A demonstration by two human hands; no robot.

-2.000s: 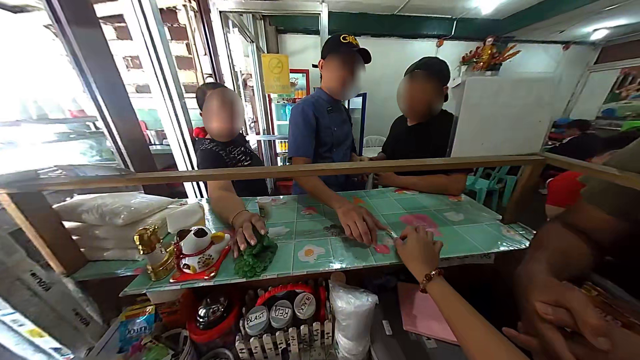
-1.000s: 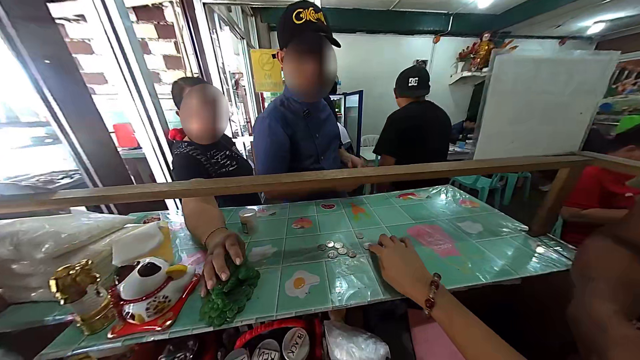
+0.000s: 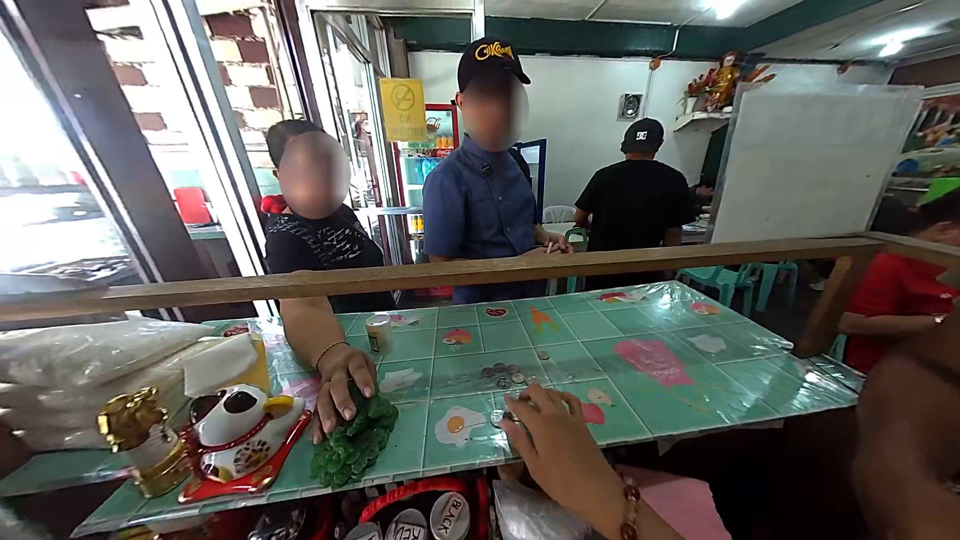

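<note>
My right hand (image 3: 551, 439), with a beaded bracelet at the wrist, reaches in from the lower right over the tiled counter (image 3: 615, 326). Its fingers are apart, with the fingertips at a coin (image 3: 498, 418) near the front edge. Just beyond them lies a loose group of several coins (image 3: 510, 373), and a single coin (image 3: 542, 355) sits farther back. Whatever is under my palm is hidden. My left hand is not in view. Across the counter, another person's hand (image 3: 343, 394) rests on a green leafy-looking ornament (image 3: 356, 442).
A wooden rail (image 3: 450, 271) crosses above the counter. At left stand a lucky cat figurine (image 3: 244, 435), a gold figurine (image 3: 142, 442) and plastic-wrapped bags (image 3: 82, 367). A small jar (image 3: 378, 334) stands behind. Round-lidded containers (image 3: 450, 516) are below the edge. A person's arm (image 3: 907, 412) is at right.
My right hand has moved from beside the coins toward the counter's front edge. The person in blue, whose hand was on the counter two seconds ago, has withdrawn it. The person in black has turned away.
</note>
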